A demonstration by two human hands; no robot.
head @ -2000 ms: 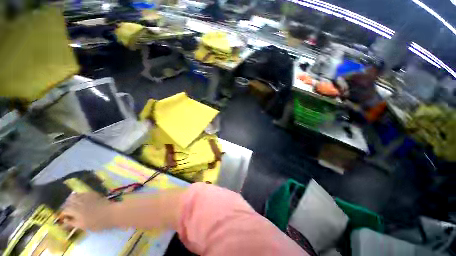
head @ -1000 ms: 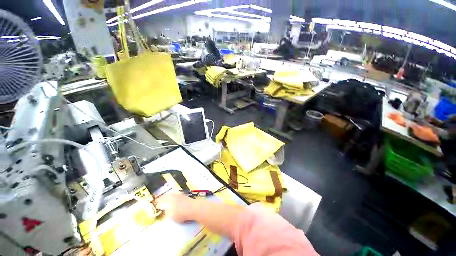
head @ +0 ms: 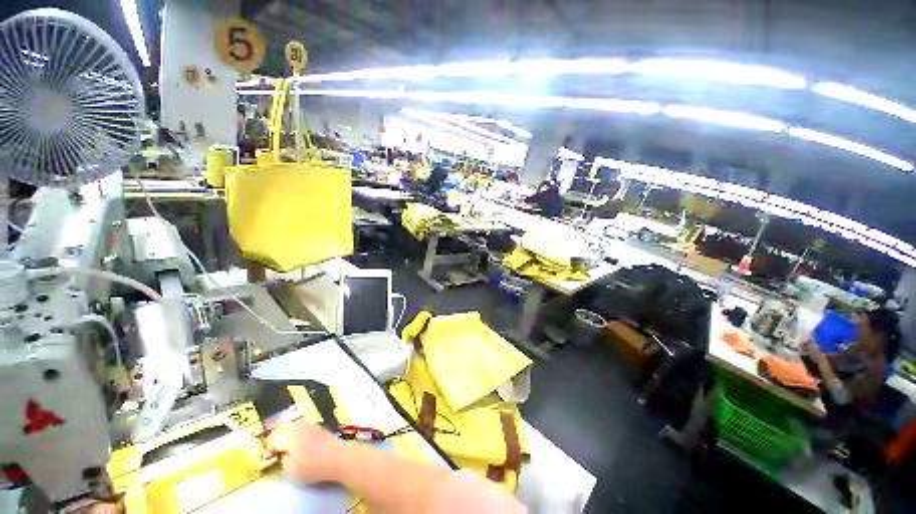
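A yellow-taped rectangular template (head: 191, 470) with a window lies at the lower left, beside the white sewing machine head (head: 45, 387) with its red three-diamond logo. My right hand (head: 306, 454) is at the template's right end, fingers closed on its edge; the fingertips are slightly blurred. A small skin-toned patch at the bottom left edge may be my left hand (head: 98, 506); it is almost cut off and its grip is hidden. Red-and-black snips (head: 360, 433) lie just beyond my right wrist on the pale board (head: 293, 368).
Yellow bags (head: 467, 366) with brown strips are piled right of the board. A grey-white control panel (head: 366, 303) stands behind it. A yellow bag (head: 291, 216) hangs behind the machine, near a white fan (head: 62, 100). A green crate (head: 753, 427) and a seated person (head: 866, 351) are at the right.
The view has swung left and up, bringing the machine head, fan and hanging bag into view. My right hand remains at the template's right end.
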